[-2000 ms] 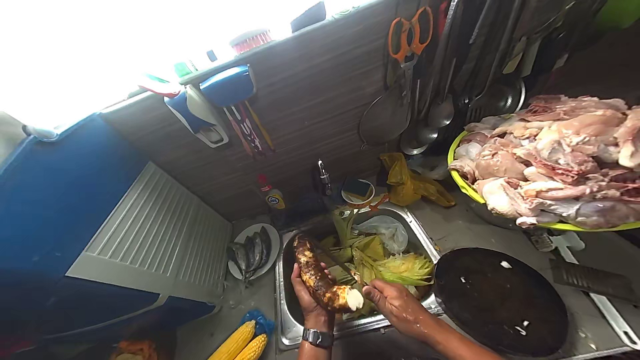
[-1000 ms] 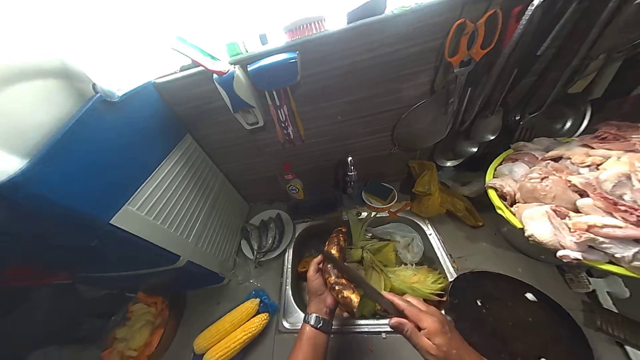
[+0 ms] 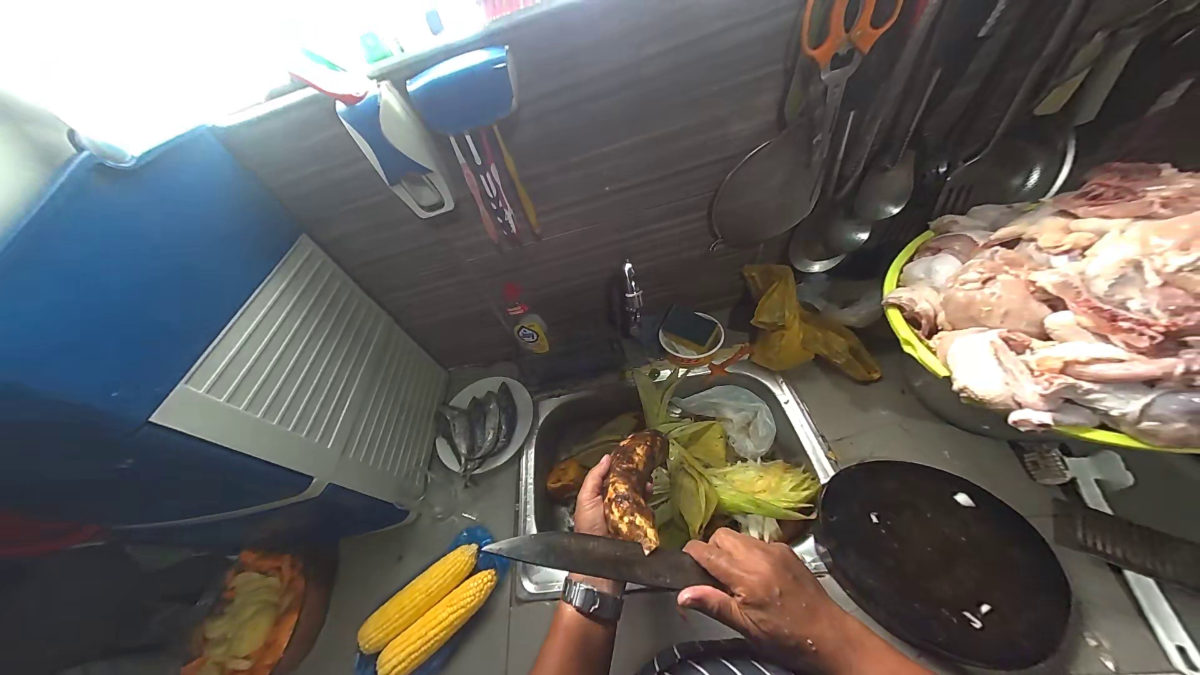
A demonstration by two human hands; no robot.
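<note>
My left hand (image 3: 592,506), with a watch on its wrist, holds a thick, partly peeled brown root (image 3: 635,487) over the steel sink (image 3: 525,506). My right hand (image 3: 764,591) grips a broad dark-bladed knife (image 3: 605,558), whose blade lies level across the root's lower end, the tip pointing left. Its handle is hidden in my fingers. Corn husks (image 3: 694,478) and a clear plastic bag (image 3: 736,417) lie in the sink beneath and to the right of the root. Another brown piece (image 3: 565,478) rests at the sink's left side.
Left of the sink are two corn cobs (image 3: 419,597) and a plate of fish (image 3: 484,427). A round black pan (image 3: 942,562) stands right, below a basin of raw chicken (image 3: 1078,300). A faucet (image 3: 631,298) and yellow bag (image 3: 797,328) are behind; utensils (image 3: 839,141) hang above.
The knife has swung from a slant along the root to nearly level across its lower end. The root's lower end pointed right two seconds ago and now points down.
</note>
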